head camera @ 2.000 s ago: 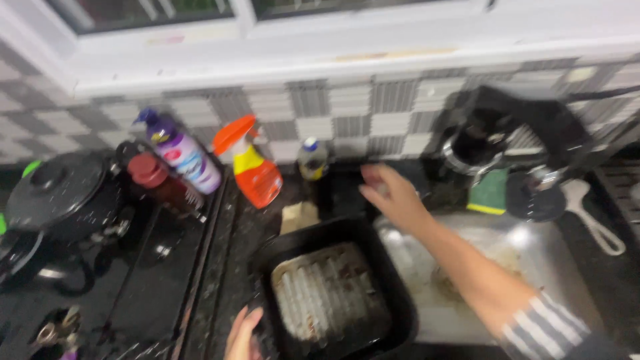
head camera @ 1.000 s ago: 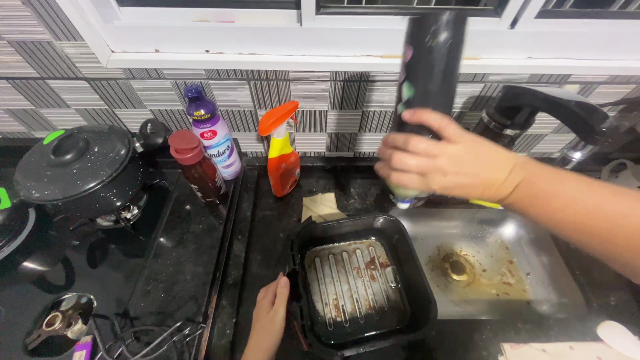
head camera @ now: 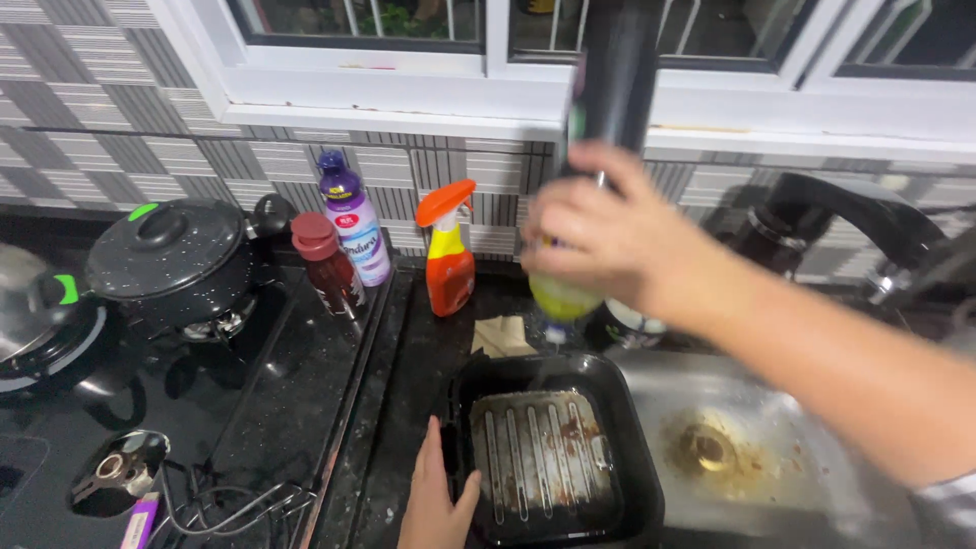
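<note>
My right hand [head camera: 602, 229] grips an upside-down bottle of yellow-green liquid [head camera: 564, 293], its cap pointing down above the back of a square black basket [head camera: 644, 450], like an air fryer's. A tall dark cylindrical thing [head camera: 619, 76] rises above the same hand; blur hides how the two are joined. Inside the basket lies a slotted metal plate [head camera: 534, 457] with brown residue and some liquid. At the basket's left wall, my left hand [head camera: 442, 496] rests with thumb and fingers apart.
A stainless sink [head camera: 770, 404] with a stained drain lies right, below a black faucet [head camera: 854, 202]. An orange spray bottle [head camera: 450, 278], a beige cloth [head camera: 503, 335], a purple bottle [head camera: 354, 221] and a maroon bottle [head camera: 328, 267] stand behind and left. A lidded pot [head camera: 171, 259] sits on the stove.
My right hand was at the back of the counter two seconds ago, apparently without the bottle; it now holds it upside down over the basket. My left hand stays beside the basket.
</note>
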